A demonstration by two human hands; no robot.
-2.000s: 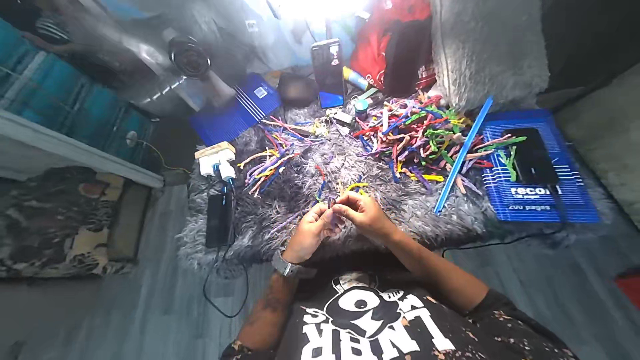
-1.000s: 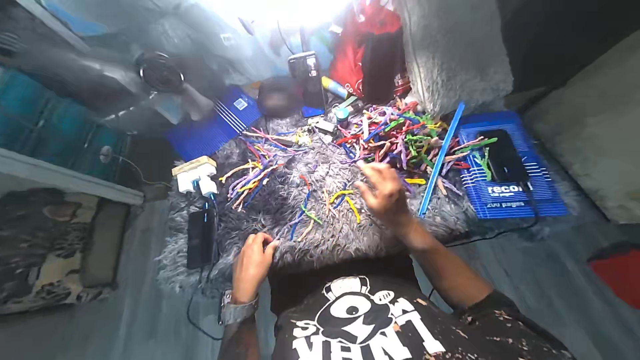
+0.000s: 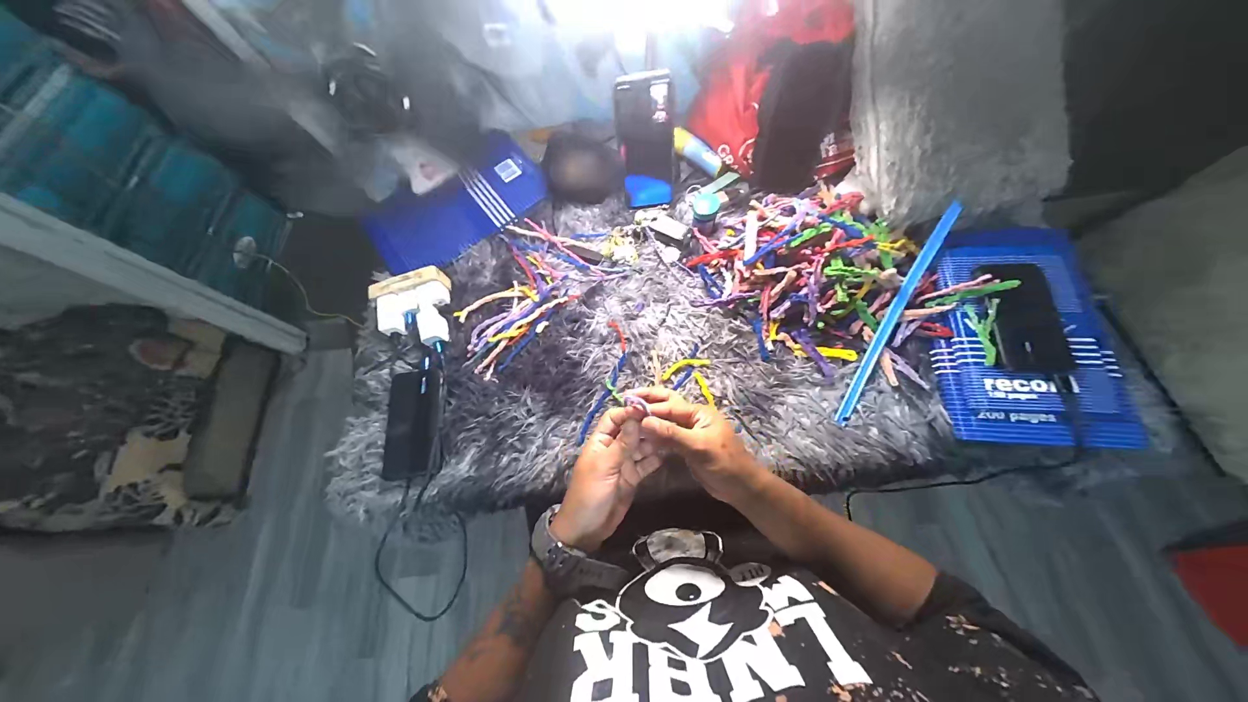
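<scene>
My left hand (image 3: 609, 473) and my right hand (image 3: 697, 439) meet near the front edge of a grey furry cover. Between their fingertips is a small purple twisted strand (image 3: 636, 402), partly hidden by the fingers. Just beyond the hands lie a blue strand with a red end (image 3: 618, 366) and yellow strands (image 3: 687, 367). A large heap of multicoloured fuzzy strands (image 3: 799, 263) is at the back right. A smaller bunch (image 3: 522, 312) lies to the left.
A blue ruler-like strip (image 3: 897, 317) slants beside the heap. Right of it, a black phone-like device (image 3: 1024, 317) rests on a blue record book (image 3: 1053, 424). At left are white plugs (image 3: 414, 310) and a black power bank (image 3: 411, 424) with cables. A phone (image 3: 645, 136) stands at the back.
One second ago my hands were apart, the right one near the heap, the left one empty at the front edge. Now they are together, holding a purple strand.
</scene>
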